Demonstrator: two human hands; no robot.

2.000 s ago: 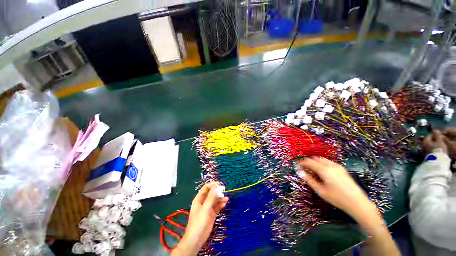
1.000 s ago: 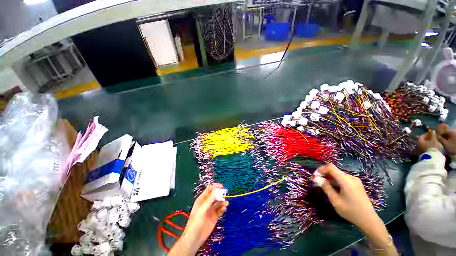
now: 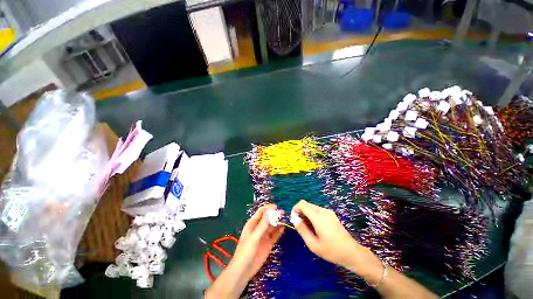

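My left hand point(image 3: 255, 237) pinches a white connector housing point(image 3: 273, 218) above the blue wires point(image 3: 304, 266). A short stretch of yellow wire point(image 3: 287, 225) shows between the housing and my right fingers. My right hand point(image 3: 321, 233) is just right of the housing, fingertips pinched together at a wire, with white at the tips; whether this is a finger cover or a part is unclear. Any other wire in these fingers is hidden. Yellow wires point(image 3: 289, 157), green wires point(image 3: 299, 190), red wires point(image 3: 388, 166) and black wires point(image 3: 424, 233) lie around my hands.
Loose housings point(image 3: 143, 248) are heaped at left, by a small carton point(image 3: 153, 181), red-handled scissors point(image 3: 217, 257) and a plastic bag point(image 3: 52, 187). Harnesses with white housings point(image 3: 450, 134) are piled at far right. A person's pale sleeve point(image 3: 520, 251) shows at the right edge.
My right hand has moved left from the black wires to beside the housing in my left hand. The view has shifted right, so the bench things sit differently and the other person's hands are out of view.
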